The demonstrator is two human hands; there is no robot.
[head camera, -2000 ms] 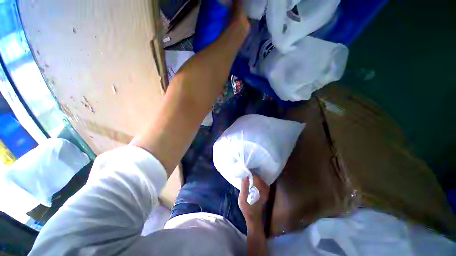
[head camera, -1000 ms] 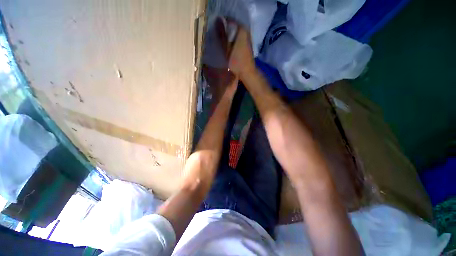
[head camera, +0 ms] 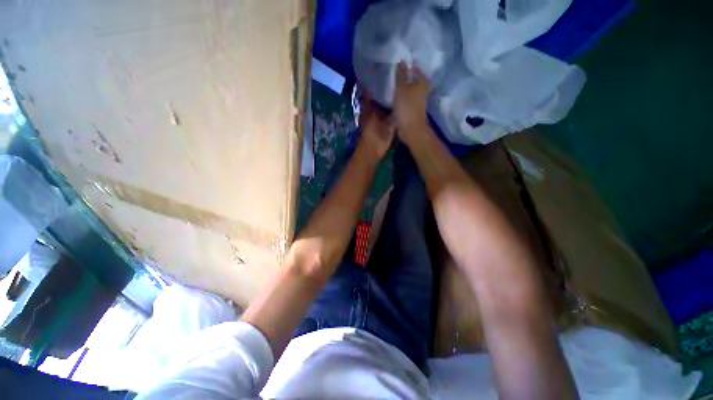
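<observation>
A white bagged round part (head camera: pixel 395 39) is at the top centre, bulging beyond my hands. My right hand (head camera: pixel 410 98) has its fingers on the near side of the bag and grips it. My left hand (head camera: pixel 375 129) is close beside it at the bag's lower left edge and also holds the bag; its fingers are partly hidden. The two hands nearly touch. More white foam bags (head camera: pixel 512 90) lie to the right of the bagged part, one with a small dark opening.
A large cardboard-covered surface (head camera: pixel 156 117) fills the left. A brown carton (head camera: pixel 594 242) stands at the right, with white bags (head camera: pixel 618 363) at its near end. Blue material (head camera: pixel 586 35) lies behind the bags. White bags (head camera: pixel 188 312) and a dark box (head camera: pixel 66 301) are lower left.
Two seconds ago my right hand held a bagged part by its twisted end near my lap. Both hands are now together at the top centre on a bagged part, which shows more clearly than one second ago.
</observation>
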